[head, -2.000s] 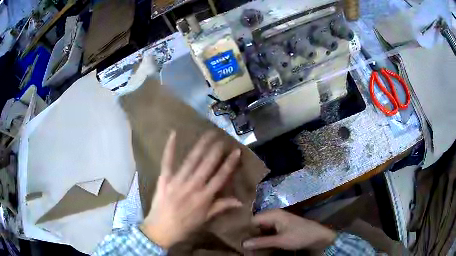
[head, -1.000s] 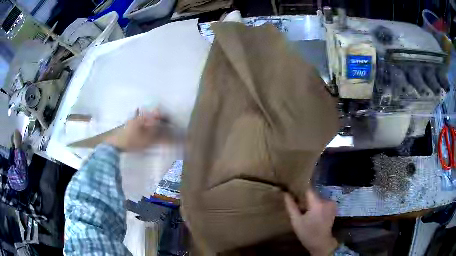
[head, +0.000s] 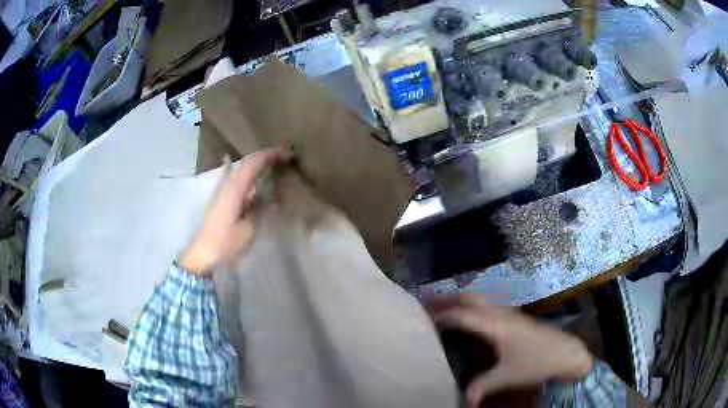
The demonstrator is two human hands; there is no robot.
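Note:
A brown fabric panel (head: pixel 319 135) lies left of the overlock machine (head: pixel 479 88), its right edge near the needle area. A pale fabric panel (head: pixel 335 295) lies partly over it and hangs towards me. My left hand (head: pixel 231 211) is at the pale panel's upper left edge, fingers bent and blurred, closed on the cloth. My right hand (head: pixel 511 343) is at the table's front edge, right of the pale panel, blurred, its fingers spread; its fingertips are partly unclear. More pale panels (head: pixel 104 215) lie flat at the left.
Red-handled scissors (head: pixel 636 154) lie right of the machine. Speckled lint (head: pixel 539 231) lies by its front opening. Cut panels (head: pixel 702 151) are at the far right, with rumpled brown cloth (head: pixel 698 335) below. A pale bin (head: pixel 116 68) and brown panels (head: pixel 185 40) are behind left.
The pale panel now covers part of the brown one. My left hand has moved from the left pile to its upper edge. My right hand has come off the brown cloth. The view has shifted.

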